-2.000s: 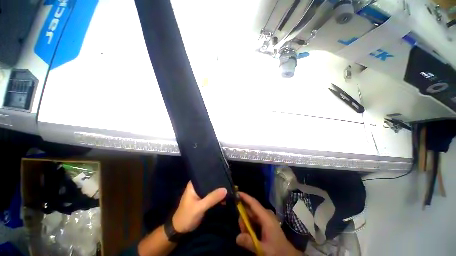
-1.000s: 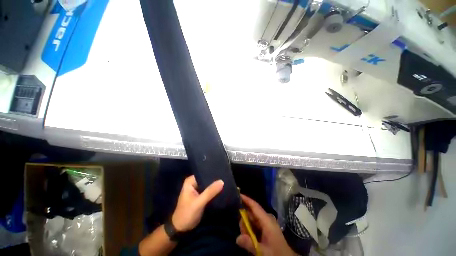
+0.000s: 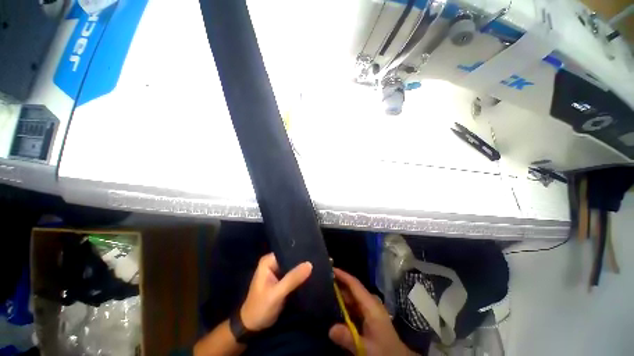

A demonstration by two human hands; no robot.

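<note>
A long dark navy band point(image 3: 261, 125) runs from the top of the view across the white table and over its front edge toward my lap. My left hand point(image 3: 267, 295) grips the band near its lower end, thumb on top. My right hand point(image 3: 372, 320) holds the yellow-handled shears point(image 3: 350, 321) at the band's right edge. The blades are mostly hidden by the band and my fingers, so how far they are open cannot be told.
The sewing machine head point(image 3: 514, 69) is at the upper right. Black thread snips point(image 3: 475, 142) lie below it. The table's ruler edge point(image 3: 188, 203) crosses the view. A cardboard box with bags point(image 3: 90, 292) is below left, scrap cloth point(image 3: 445, 292) below right. Fabric strips point(image 3: 599, 222) hang at right.
The band has slid down toward my lap; a small mark on it sits lower, nearer my left thumb. The shears' handles look closer together. Both hands stay in nearly the same place.
</note>
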